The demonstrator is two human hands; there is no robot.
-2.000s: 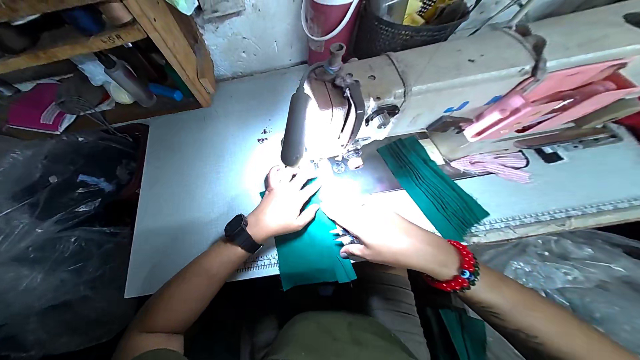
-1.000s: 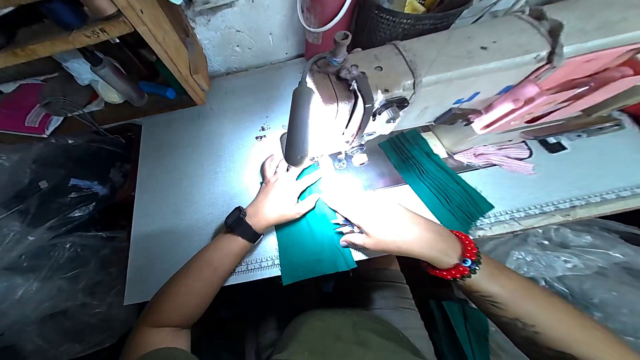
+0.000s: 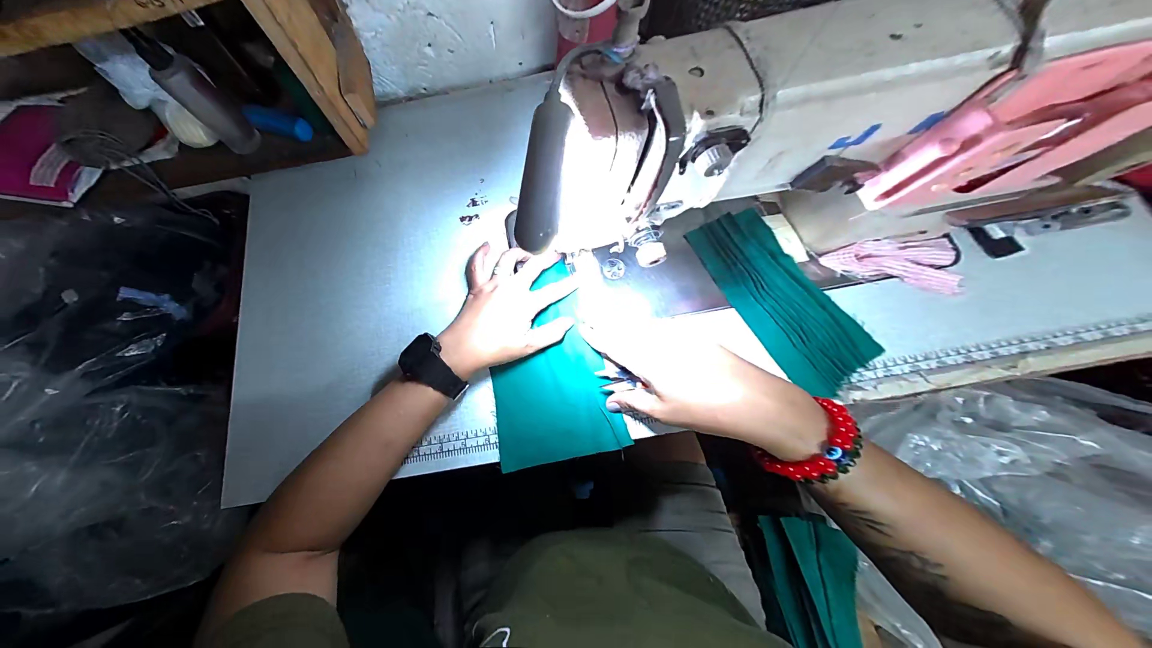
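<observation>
A green fabric piece (image 3: 558, 409) lies on the sewing table, its far end under the head of a sewing machine (image 3: 612, 153). My left hand (image 3: 513, 310), with a black watch on the wrist, rests on the cloth with fingers spread, close to the needle area. At the cloth's right edge is my right hand (image 3: 675, 373), a red bead bracelet at its wrist. A small metal tool, perhaps thread snips (image 3: 621, 376), shows within its curled fingers. Glare hides the needle and the right fingertips. To the right lies a stack of green fabric pieces (image 3: 783, 301).
A dark cylindrical lamp (image 3: 544, 175) hangs by the machine head. Pink striped cloth (image 3: 895, 263) and a pink plastic holder (image 3: 999, 135) are at the right. A measuring tape (image 3: 454, 444) runs along the front edge. More green pieces (image 3: 810, 576) hang below. Wooden shelf (image 3: 306, 67) at upper left.
Both hands stay at the green cloth by the machine head, with only slight shifts of the fingers. The stack on the right has not plainly moved.
</observation>
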